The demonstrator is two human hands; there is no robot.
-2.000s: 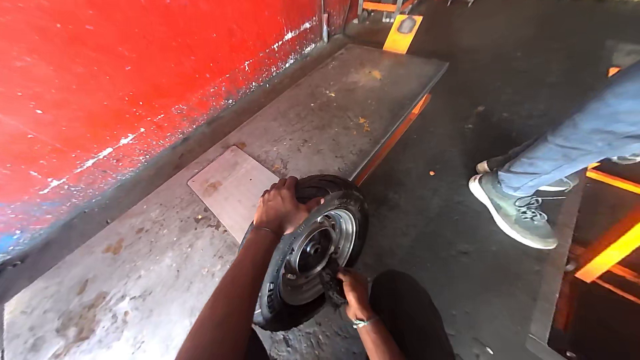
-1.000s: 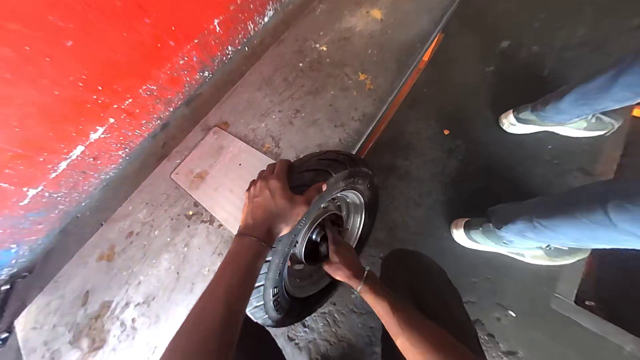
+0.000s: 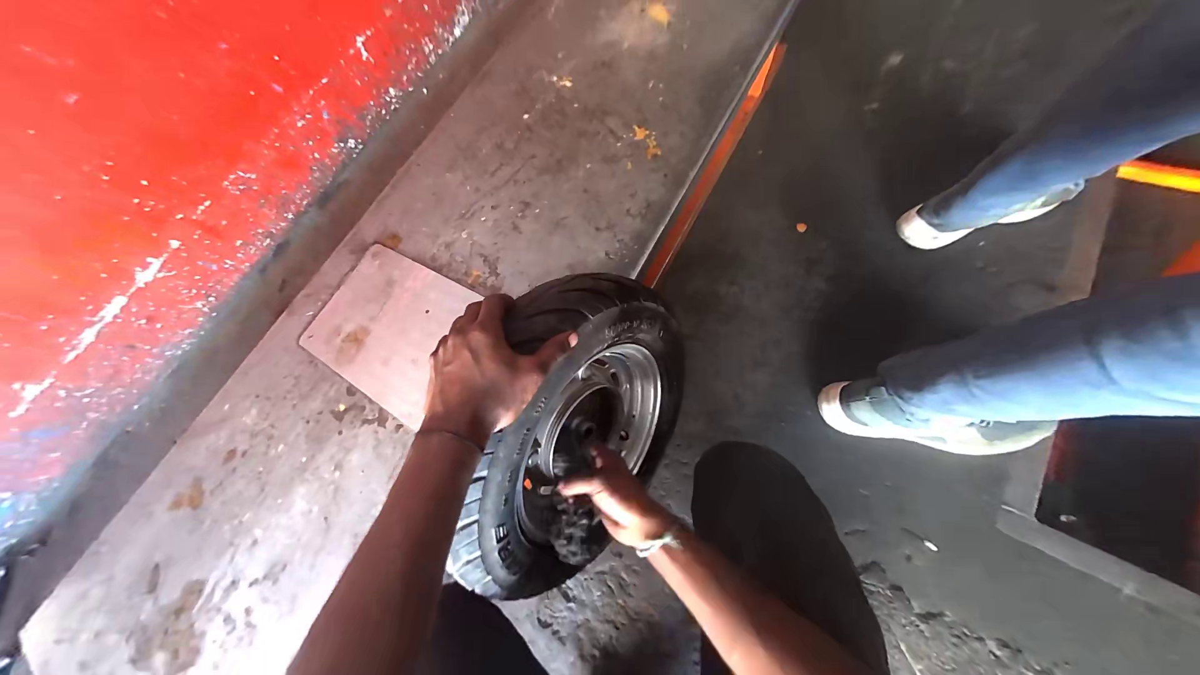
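Observation:
A small scooter wheel with a black tyre (image 3: 661,352) and a silver metal rim (image 3: 645,375) stands tilted at the edge of a metal platform, close to my knees. On the tyre's tread rests my left hand (image 3: 487,366), its thumb reaching over the sidewall and its fingers gripping the upper left side. In front of the hub (image 3: 586,429), my right hand (image 3: 614,497) holds a dark, crumpled cloth (image 3: 577,534) against the inner face of the wheel. Part of the cloth is blurred, and it hides the lower part of the rim.
A thin square metal plate (image 3: 384,328) lies on the metal platform (image 3: 525,178), left of the wheel. A red wall (image 3: 169,122) borders the platform. An orange frame bar (image 3: 717,169) runs along its right edge. At right stands a person in blue trousers (image 3: 1041,361) and shoes (image 3: 844,405).
My right hand has moved about the hub and is lower than one second ago, with the dark cloth now in plain view. My left hand stays on the tyre. The view has tilted downward.

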